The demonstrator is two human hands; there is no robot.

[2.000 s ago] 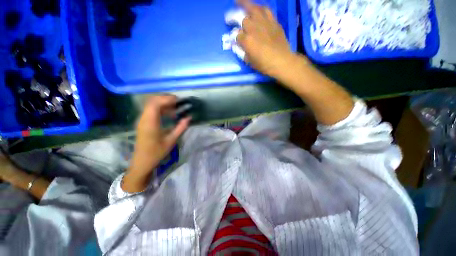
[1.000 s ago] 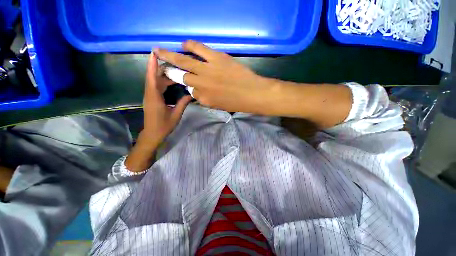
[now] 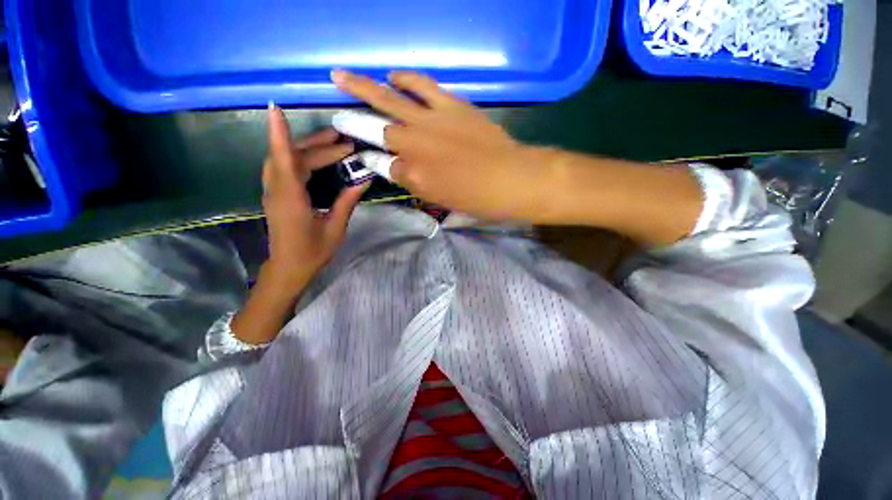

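A small black housing with a white square outline on its face is in my left hand, between the thumb and bent fingers; the left index finger points up. My right hand reaches across from the right, with white finger cots on two fingers. The lower cotted fingertip touches the housing at its white outline. The right thumb is hidden, and whether the right fingers grip a loose part cannot be told. Two other right fingers extend over the front rim of the middle blue tray.
A blue tray heaped with white clips lies at upper right. A blue bin with black parts is cut off at left. The dark green mat shows between trays and bench edge. Another worker's sleeve is at lower left.
Over two seconds my right hand has come from the middle tray to my left hand. Since one second ago the hands have shifted slightly, and the housing's white outline now shows.
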